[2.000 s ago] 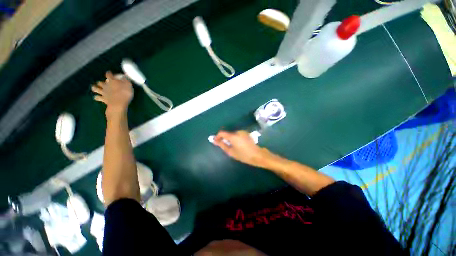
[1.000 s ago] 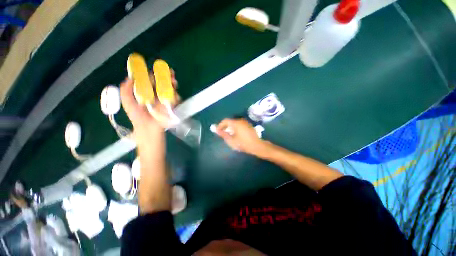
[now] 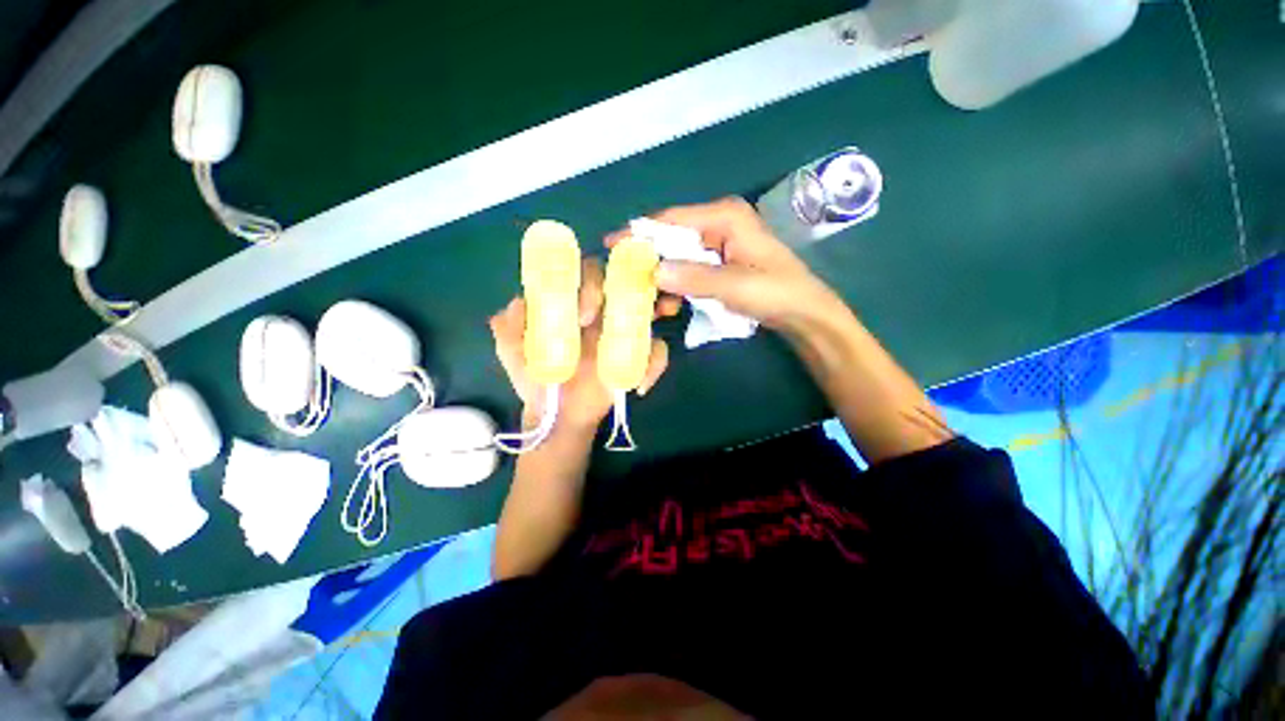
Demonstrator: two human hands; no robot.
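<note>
My left hand [image 3: 581, 369] holds two hand warmer halves side by side, yellow faces up: the left half [image 3: 551, 303] and the right half [image 3: 626, 313]. Their white cords hang toward me. My right hand [image 3: 747, 268] holds a crumpled white wiping cloth [image 3: 719, 321] at the upper end of the right half, with fingertips against it. A small clear dispenser bottle [image 3: 837, 192] with a round top stands just beyond my right hand.
White closed units [image 3: 368, 348] with cords lie on the bench at the left, beside white wipes [image 3: 275, 497]. A pale guide rail [image 3: 465, 172] separates the bench from the belt, which carries white units [image 3: 207, 116]. A translucent bottle [image 3: 1022, 49] is cut off at the top right.
My left hand has brought the two yellow-faced halves from over the belt and rail to the bench in front of me. My right hand with the cloth now meets them. The view has shifted.
</note>
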